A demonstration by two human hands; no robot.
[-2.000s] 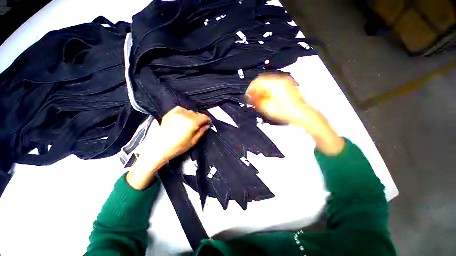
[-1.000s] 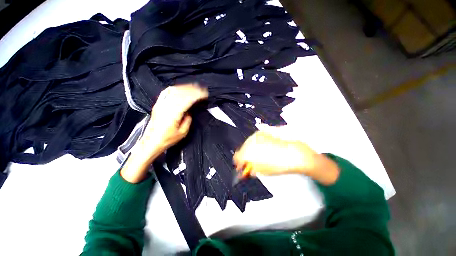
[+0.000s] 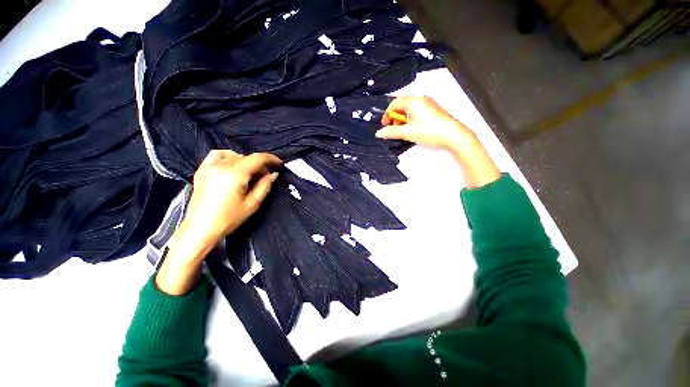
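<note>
A large bundle of dark fabric strips point(image 3: 83, 136) lies over the white table, gathered by a pale tie strip point(image 3: 144, 113). Pointed strip ends point(image 3: 325, 257) fan out to the right and toward me, with small white labels point(image 3: 331, 104) scattered on them. My left hand point(image 3: 231, 193) rests on the strips right of the tie, thumb and fingers pinching at a strip near the fan. My right hand point(image 3: 424, 125) is at the upper strip ends near the table's right edge, closed around small orange thread snips point(image 3: 396, 116); their tip is hard to make out.
The white table point(image 3: 424, 264) has a right edge and corner beside my right arm. One dark strip point(image 3: 253, 317) hangs toward my green top. A concrete floor point(image 3: 628, 174) and a brown-yellow padded object point(image 3: 598, 26) lie beyond at the right.
My right hand has moved up and away from the lower strip ends to the upper ones. My left hand has shifted slightly down. The whole view has moved, so the bundle sits further left.
</note>
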